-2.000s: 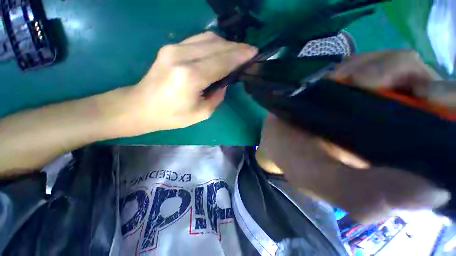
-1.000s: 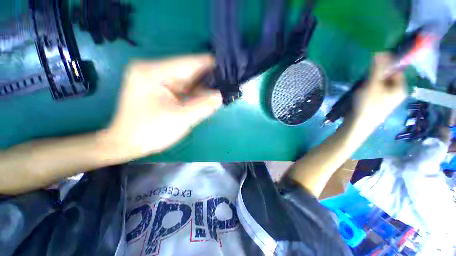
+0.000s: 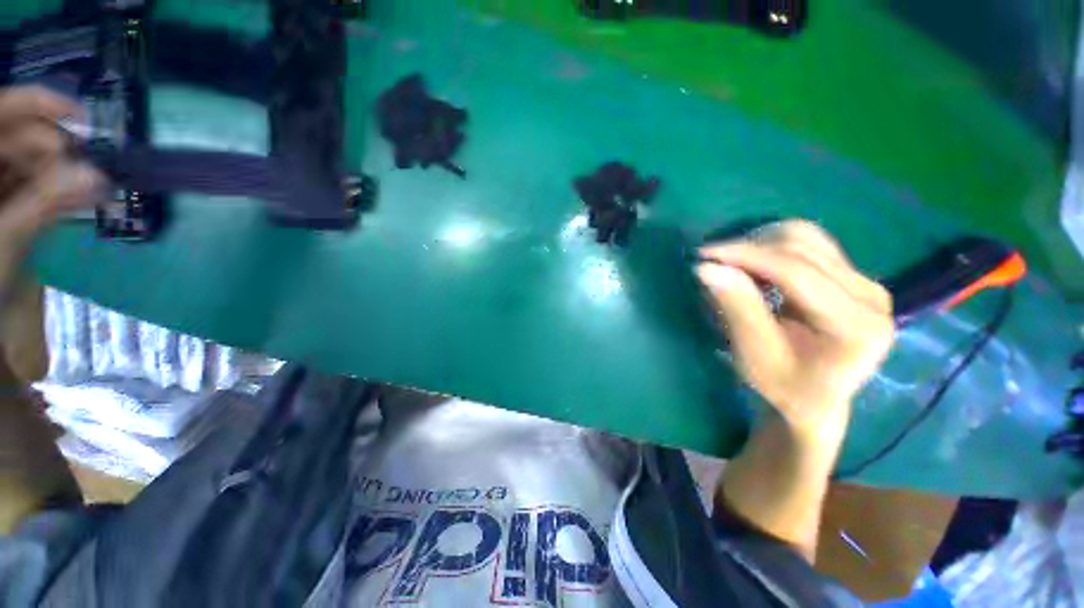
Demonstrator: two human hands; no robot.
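Note:
My left hand (image 3: 42, 172) is at the far left edge, partly cut off and blurred, with its fingers closed on the end of a black plastic frame (image 3: 312, 113). My right hand (image 3: 814, 315) is over the bench at right of centre, thumb and fingertips close together; whether it holds anything small cannot be told. A dark curved rim shows behind its fingers. The black screwdriver with an orange stripe (image 3: 957, 283) lies on the bench beyond the right hand. Two loose piles of small black pieces lie mid-bench, one further left (image 3: 418, 121), one nearer the right hand (image 3: 615, 202).
Another black part (image 3: 701, 12) lies at the top edge on the lighter green belt (image 3: 880, 131). A thin black cord (image 3: 939, 398) curves at the right. White packaging (image 3: 131, 368) is below the bench at left. A brown carton (image 3: 886, 534) is below at right.
My left hand has moved far left with the black frame. My right hand has let go of the screwdriver, which lies on the bench. The view has shifted, and both piles show.

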